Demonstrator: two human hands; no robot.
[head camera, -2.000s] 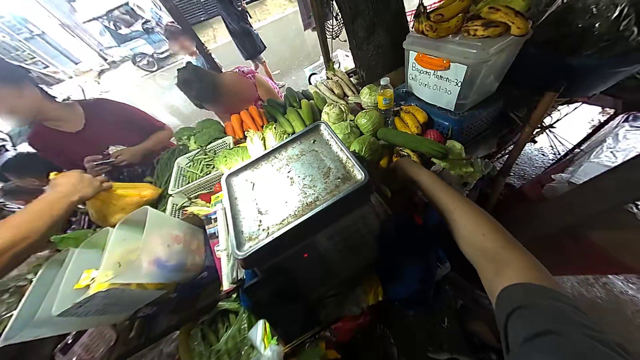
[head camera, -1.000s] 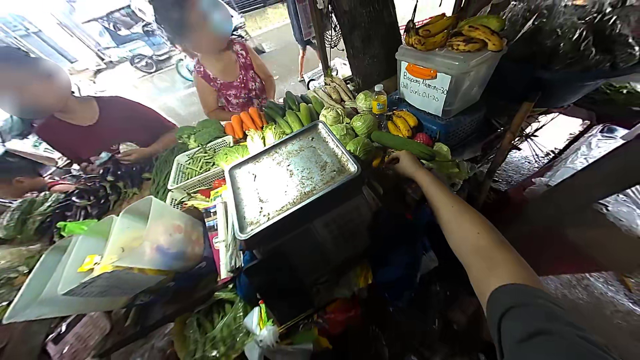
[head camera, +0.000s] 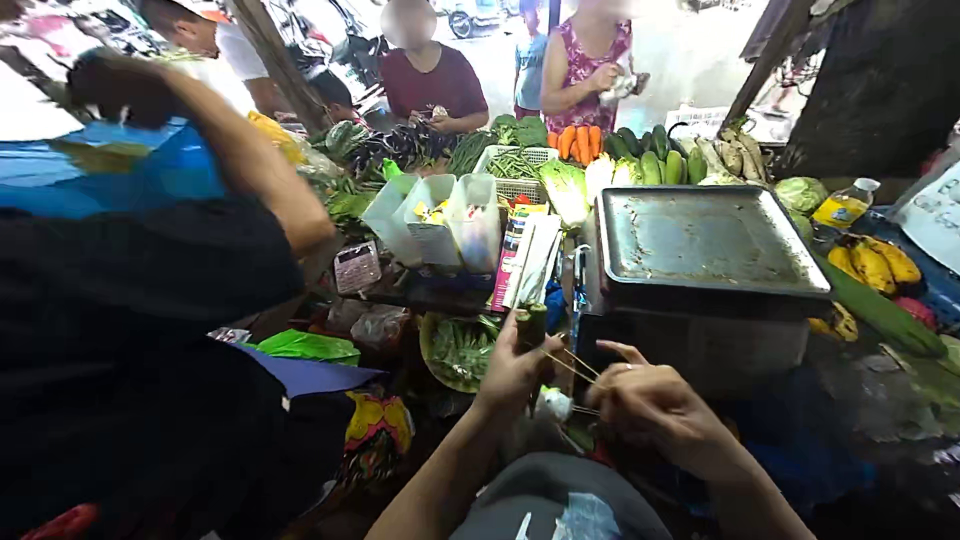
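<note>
My left hand (head camera: 514, 367) is closed around a dark green, stem-like vegetable (head camera: 532, 326) held upright, its cut end on top. Thin rubber bands (head camera: 574, 364) stretch from it to my right hand (head camera: 646, 397), whose fingers hook and pull them, slightly blurred. Both hands are low at the centre, just in front of the counter. Behind my right hand rests a metal tray (head camera: 709, 236) on a dark box. Below the bands hangs a small white and green thing (head camera: 555, 403) that I cannot make out.
Clear plastic bins (head camera: 476, 225), a calculator (head camera: 358, 268) and a green mesh basket of leaves (head camera: 461, 349) lie left of centre. Carrots (head camera: 580, 142), cucumbers, cabbages and bananas (head camera: 874, 262) line the back and right. A co-worker's dark-sleeved arm (head camera: 255, 165) fills the left; people stand beyond.
My right hand has left the produce right of the tray and is now at the centre with my left hand, on rubber bands. The view has swung left. A person in dark clothes now shows at left.
</note>
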